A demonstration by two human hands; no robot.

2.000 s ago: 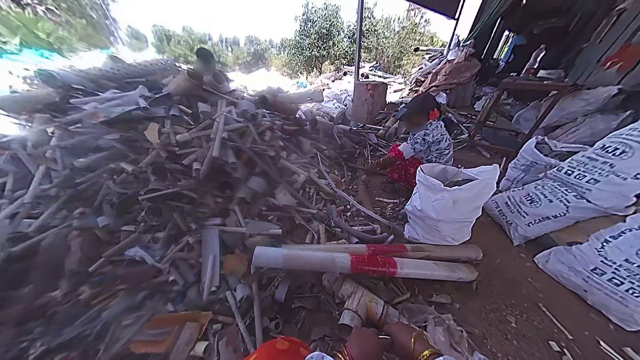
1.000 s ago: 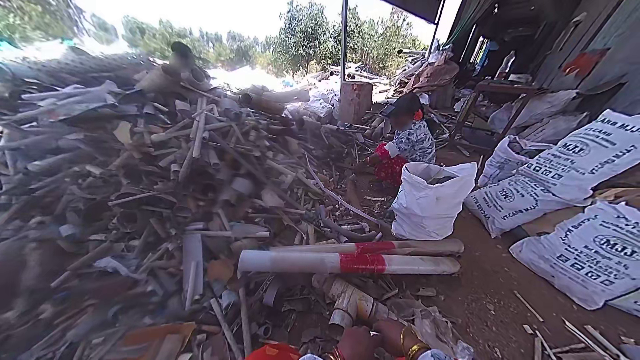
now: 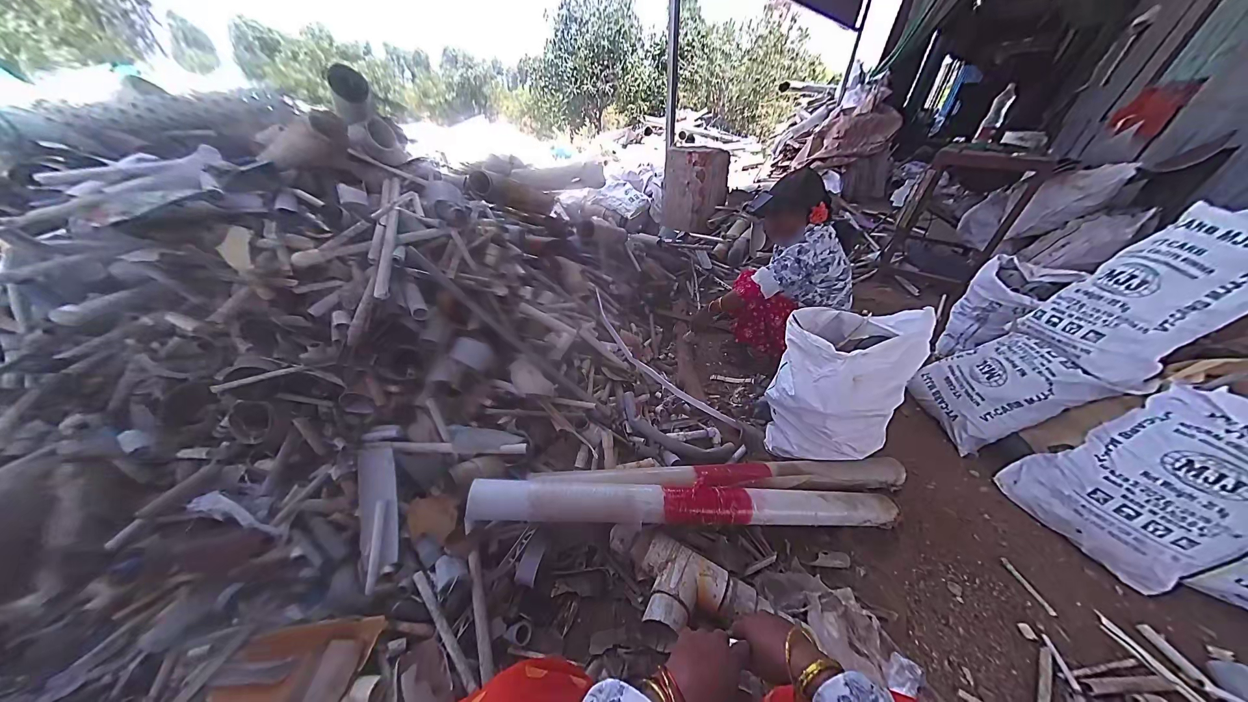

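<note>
At the bottom edge, my left hand [image 3: 704, 663] is closed beside my right hand [image 3: 765, 643]; a small pale piece shows between them, and I cannot tell which hand holds it. Both wrists wear bangles. Just beyond them lies a dirty whitish pipe fitting [image 3: 675, 590]. Farther on, a white pipe with a red band [image 3: 595, 502] lies crosswise, with a second red-banded pipe [image 3: 819, 474] behind it. A large heap of scrap plastic pipes [image 3: 322, 390] fills the left side.
A white sack [image 3: 843, 390] with its mouth open stands beyond the pipes. A person [image 3: 799, 263] crouches behind it at the heap. Printed sacks [image 3: 1160, 487] lie at the right. A concrete post base [image 3: 694, 187] and a wooden table [image 3: 994, 159] stand farther back.
My hands stay close together at the bottom edge. The view has shifted slightly. The other person remains crouched by the heap.
</note>
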